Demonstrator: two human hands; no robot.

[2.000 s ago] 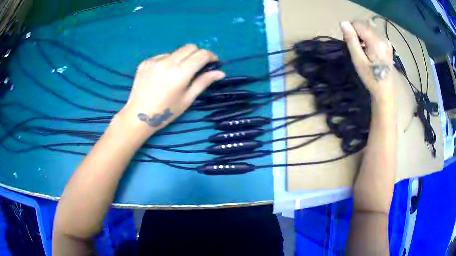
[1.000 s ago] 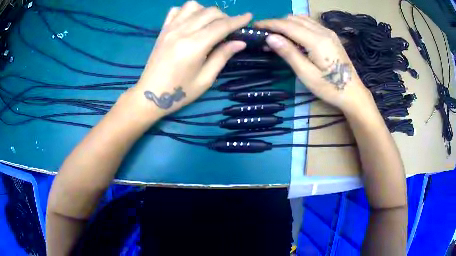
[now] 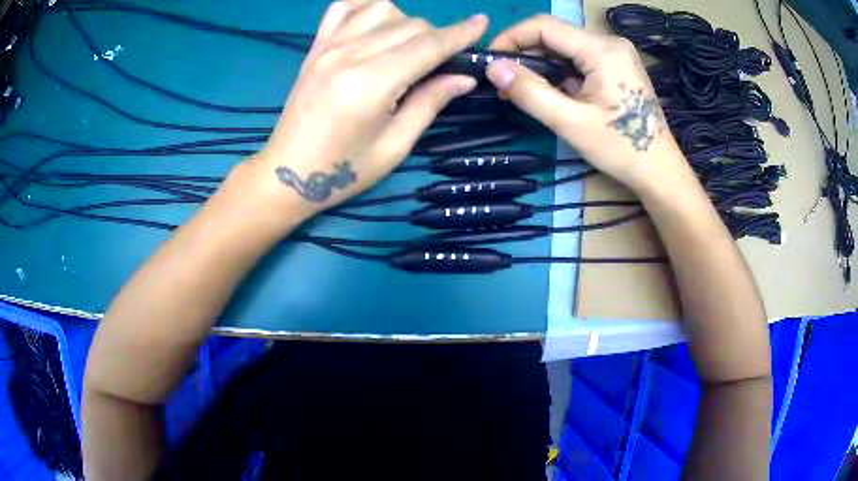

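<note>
Several black headset cables lie side by side across the bench. Their oval in-line remotes point(image 3: 452, 259) form a column in the middle, with small white marks on their faces. My left hand point(image 3: 376, 85) and my right hand point(image 3: 583, 89) hold one in-line remote point(image 3: 499, 62) between them at the top of the column, thumbs at its near side. The fingers hide its ends. Tied cable hanks point(image 3: 715, 85) lie in a row on the cardboard sheet point(image 3: 621, 291), partly behind my right hand.
Green bench top point(image 3: 282, 310) with cable loops at its left. A white backing sheet point(image 3: 562, 282) shows along the cardboard's edge. A separate cable point(image 3: 833, 169) lies at far right. Blue totes point(image 3: 611, 395) stand below the bench edge, one at left with black cables point(image 3: 42, 404).
Two seconds ago my right hand was at the hanks; it moved left to the remotes and met my left hand. Since one second ago both hands have stayed at the top remote.
</note>
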